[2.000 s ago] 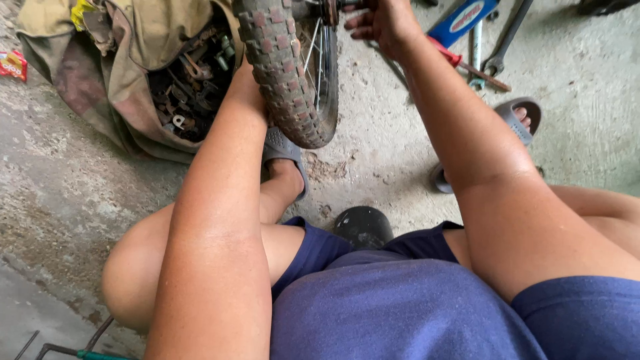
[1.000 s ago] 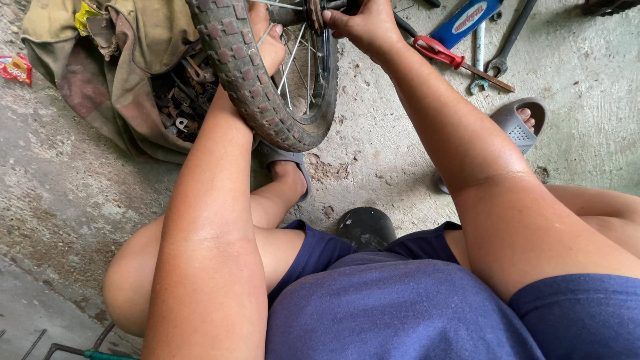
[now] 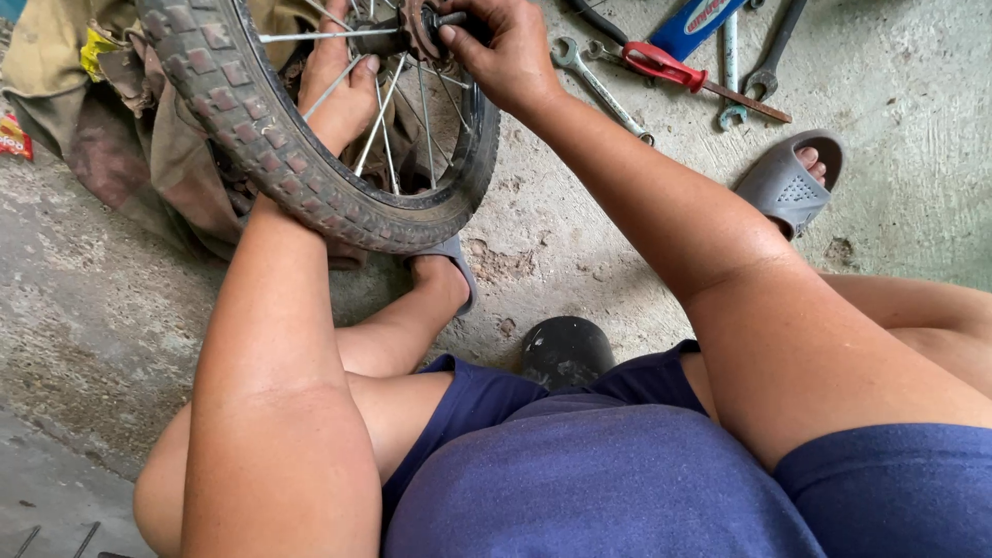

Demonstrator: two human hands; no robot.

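Observation:
A spoked bicycle wheel with a knobby tyre (image 3: 271, 147) stands tilted at the upper left, its spoked side facing up and right. My left hand (image 3: 337, 93) reaches behind the tyre and shows through the spokes, its fingers around the far side of the hub (image 3: 376, 40). The rusty sprocket (image 3: 422, 29) sits on the hub's near side. Beside it, my right hand (image 3: 504, 54) pinches the dark axle end (image 3: 453, 19) between thumb and fingers. Part of the right fingers' grip is hidden at the top edge.
On the concrete floor right of the wheel lie a red-handled screwdriver (image 3: 666, 66), a combination wrench (image 3: 601, 89), more wrenches (image 3: 763, 74) and a blue object (image 3: 694, 27) bearing writing. A crumpled cloth bag (image 3: 170, 170) lies behind the wheel. A black rounded object (image 3: 567, 353) is between my legs.
The wheel has tilted, so more of its spokes and sprocket show. My right hand, apart from the hub two seconds ago, has closed on the axle end. My left hand now shows through the spokes.

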